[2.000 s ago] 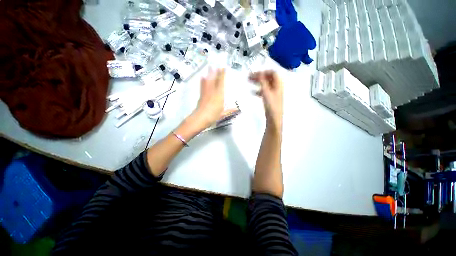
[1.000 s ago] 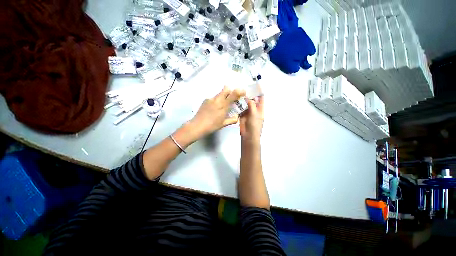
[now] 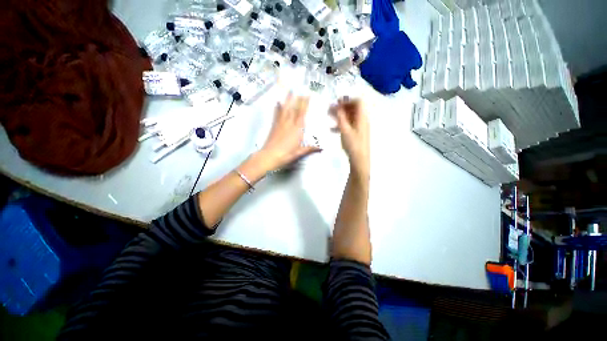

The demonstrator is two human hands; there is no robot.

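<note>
My left hand (image 3: 286, 136) is over the middle of the white table, fingers stretched up and thumb out to the right. A small white piece with dark print (image 3: 311, 140) shows between its thumb and fingers; I cannot tell if it is gripped. My right hand (image 3: 351, 126) is just to the right, apart from the left, blurred, with bent fingers; nothing is clearly seen in it. Clear labelled bottles with dark caps (image 3: 193, 41) lie heaped beyond my hands. White printed cartons (image 3: 337, 44) lie among them.
A brown cloth (image 3: 70, 93) lies at left, with white sticks (image 3: 174, 141) and a round white piece with dark centre (image 3: 202, 138) beside it. A blue bundle (image 3: 391, 60) lies right of the bottles. Stacked white cartons (image 3: 499, 56) stand at right. A blue stool (image 3: 30, 253) is at lower left.
One second ago my hands were together around a small printed piece. Now they are apart, the left fingers stretched and the right hand moved up and right.
</note>
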